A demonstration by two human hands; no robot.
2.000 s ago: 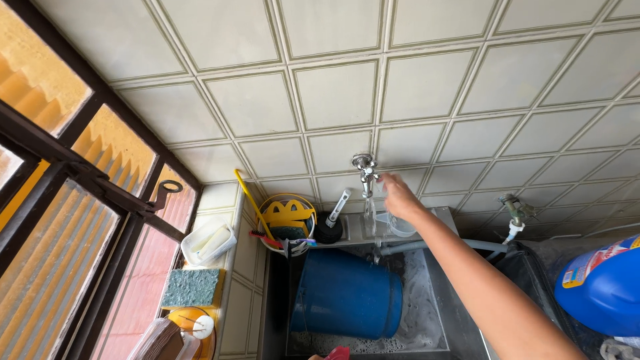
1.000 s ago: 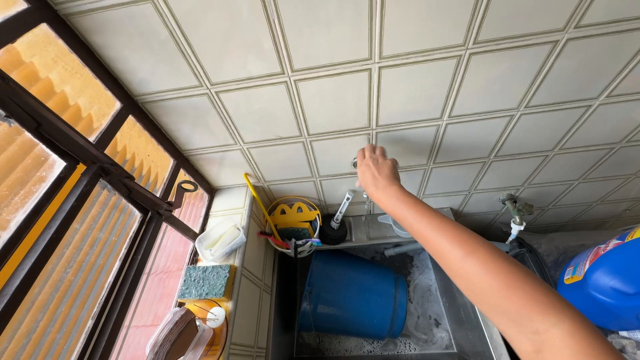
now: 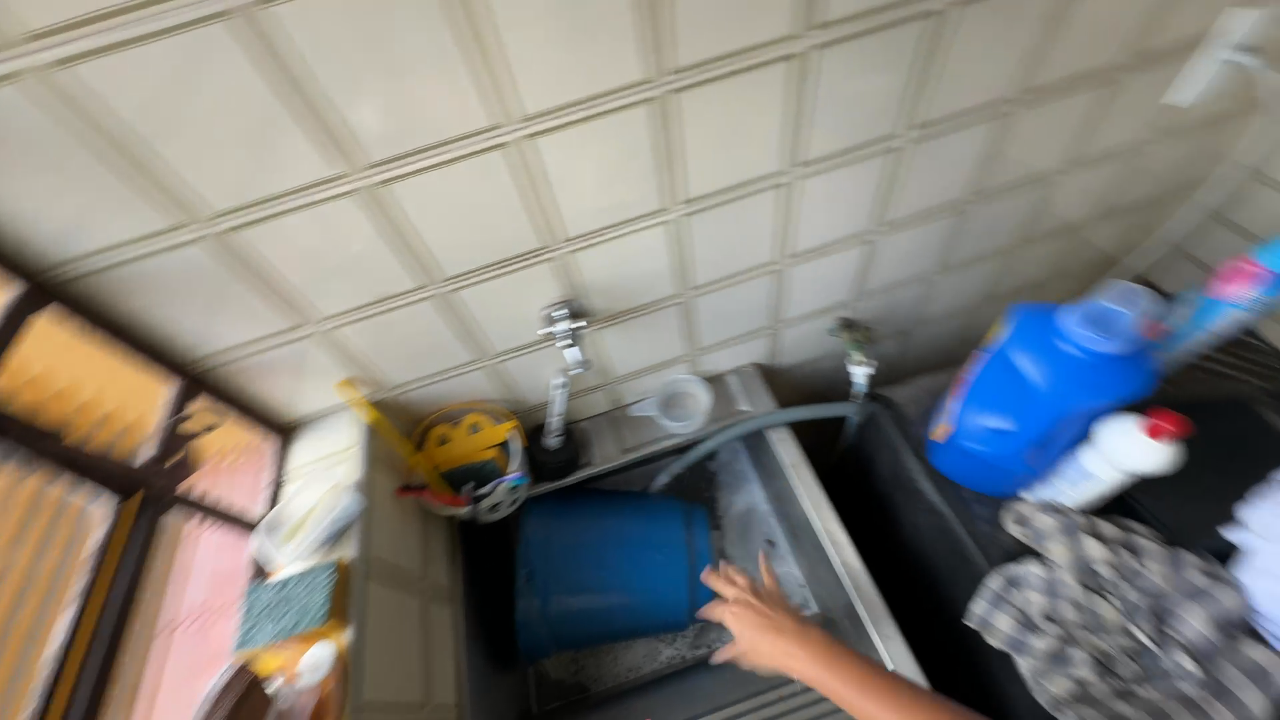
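Note:
My right hand (image 3: 755, 615) is over the sink with its fingers spread, close to the right end of a blue plastic drum (image 3: 615, 570) that lies on its side. Whether the fingertips touch it cannot be told. Soapy water wets the floor of the dark sink (image 3: 835, 545). A chrome tap (image 3: 565, 335) is fixed to the tiled wall above, and no stream of water shows under it. My left hand is out of the frame.
Behind the sink stand a round container (image 3: 470, 445) with yellow things, a black-based brush (image 3: 556, 450) and a clear cup (image 3: 682, 403). A grey hose (image 3: 760, 418) crosses the corner. Rightward are a blue jug (image 3: 1045, 385), a white bottle (image 3: 1110, 460) and checked cloth (image 3: 1130, 610).
My right hand has left the tap and come down beside the blue drum. Water ran from the tap two seconds ago; none shows now. The view has swung to the right.

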